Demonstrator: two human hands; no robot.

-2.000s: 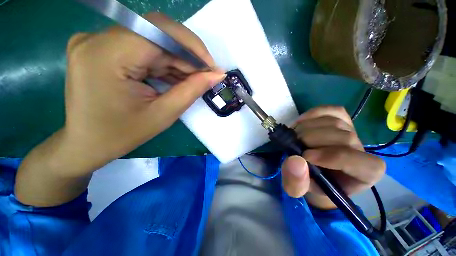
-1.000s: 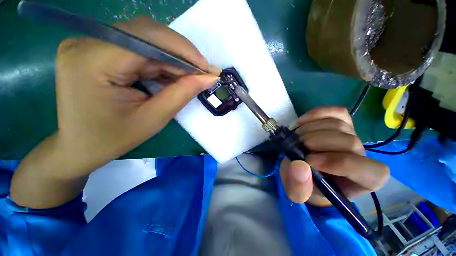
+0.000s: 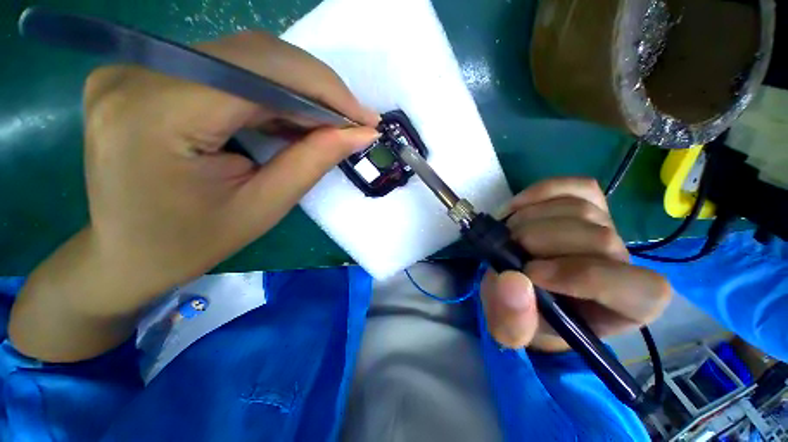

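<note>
A black rounded device housing (image 3: 386, 155) with white and green patches inside lies on the white work pad (image 3: 389, 65). My left hand (image 3: 207, 164) holds flat grey tweezers (image 3: 186, 62); its thumb and index finger cover their pointed end at the housing's upper left edge. My right hand (image 3: 575, 268) holds the black handle of the soldering iron (image 3: 436, 186) from the lower right. The iron's tip is over the inside of the housing; I cannot tell whether it touches the board.
A brown round pot (image 3: 596, 65) with silvery residue on its rim stands on the green mat (image 3: 518, 129) at upper right. A yellow part (image 3: 683, 181) and black cords lie below it. Small shiny bits lie on the mat at the top. Blue clothing is below.
My left hand has shifted slightly left, and the tweezers' rear end has swung left and down. The housing has shifted slightly up and left. The iron has moved slightly left with it.
</note>
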